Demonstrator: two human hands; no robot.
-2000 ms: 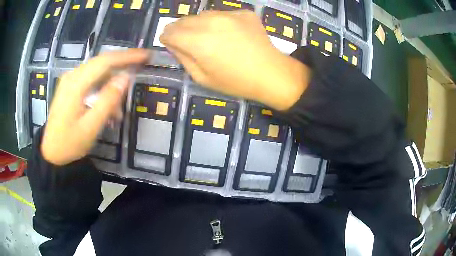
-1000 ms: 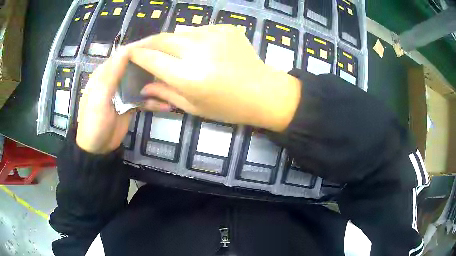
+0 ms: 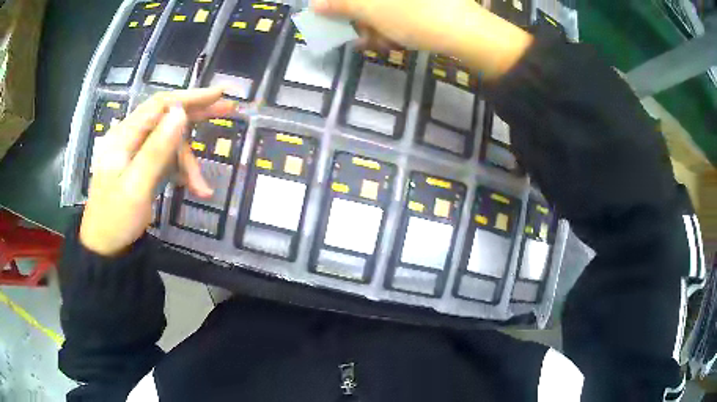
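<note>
A clear tray (image 3: 299, 122) holds rows of black frames (image 3: 267, 141) with yellow strips and copper-coloured squares. Many bear a grey or white rectangle, such as the adhesive sheet (image 3: 354, 226) in the lower row. My right hand (image 3: 409, 27), at the top edge and partly cut off, pinches a loose grey sheet (image 3: 324, 33). That sheet is tilted over the upper part of a frame in the upper row. My left hand (image 3: 137, 161) is over the tray's left side with its fingers apart. Its palm is turned away, so I cannot tell whether it holds anything.
A cardboard box (image 3: 17, 67) stands at the upper left. Another box (image 3: 690, 145) shows at the right, partly behind my right sleeve. A red object (image 3: 30, 255) is on the left near the floor. A pale translucent sheet edge (image 3: 575, 259) sticks out beside the tray's right end.
My hands were together over the tray and are now apart. My right hand has moved up and away with a grey sheet. The tray appears shifted in view, with its lower row more uncovered.
</note>
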